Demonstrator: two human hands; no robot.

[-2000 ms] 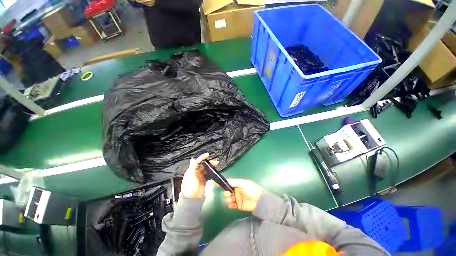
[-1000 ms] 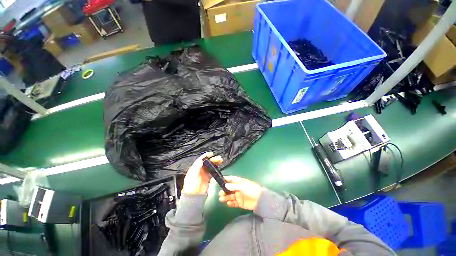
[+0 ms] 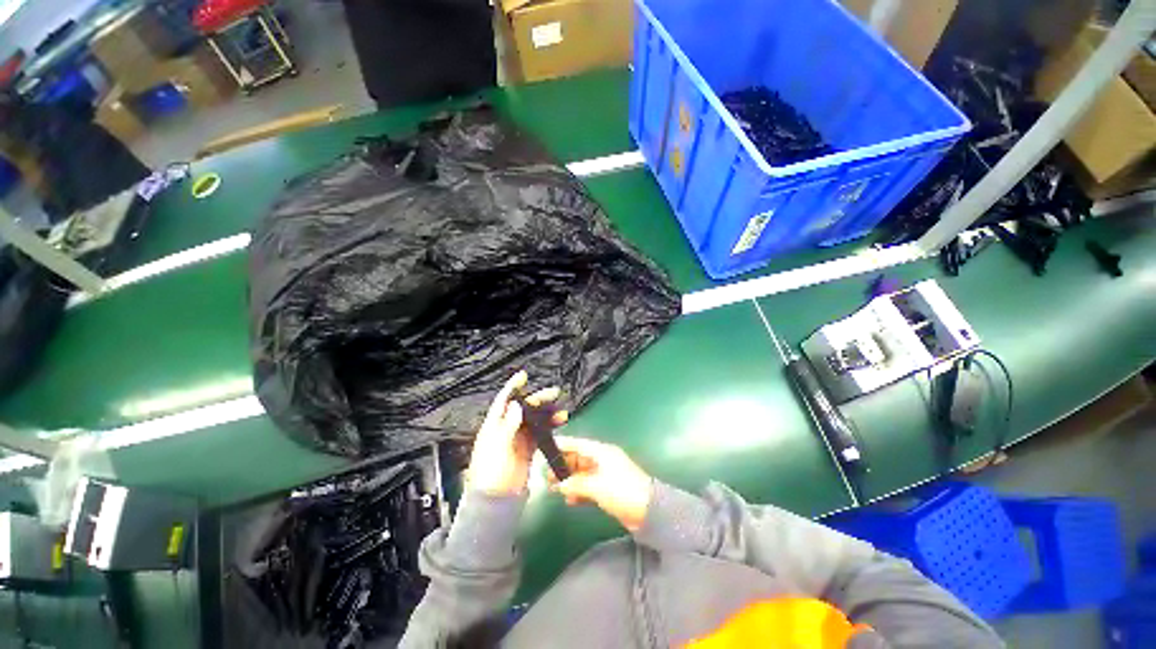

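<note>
A slim black plastic part (image 3: 545, 437) is held between my two hands, just in front of the bag's open mouth. My left hand (image 3: 505, 444) holds its upper end, fingers pointing up. My right hand (image 3: 606, 478) grips its lower end. A large crumpled black plastic bag (image 3: 418, 228) lies open towards me with dark parts inside. A black tray (image 3: 444, 488) full of loose black parts stands at the lower left, beside my left sleeve.
A blue crate (image 3: 723, 209) with black parts stands beyond, to the right. A white-and-grey device (image 3: 894, 340) and a black stick-shaped tool (image 3: 827, 412) lie at right. Loose black parts (image 3: 1033, 216) lie by a carton (image 3: 1109, 121). Grey-white boxes (image 3: 127, 522) stand left. Blue stools (image 3: 970, 545) are lower right.
Both hands still hold the black part. The part has turned to a somewhat steeper angle, and my right hand's fingers have closed further around its lower end. The view has shifted slightly.
</note>
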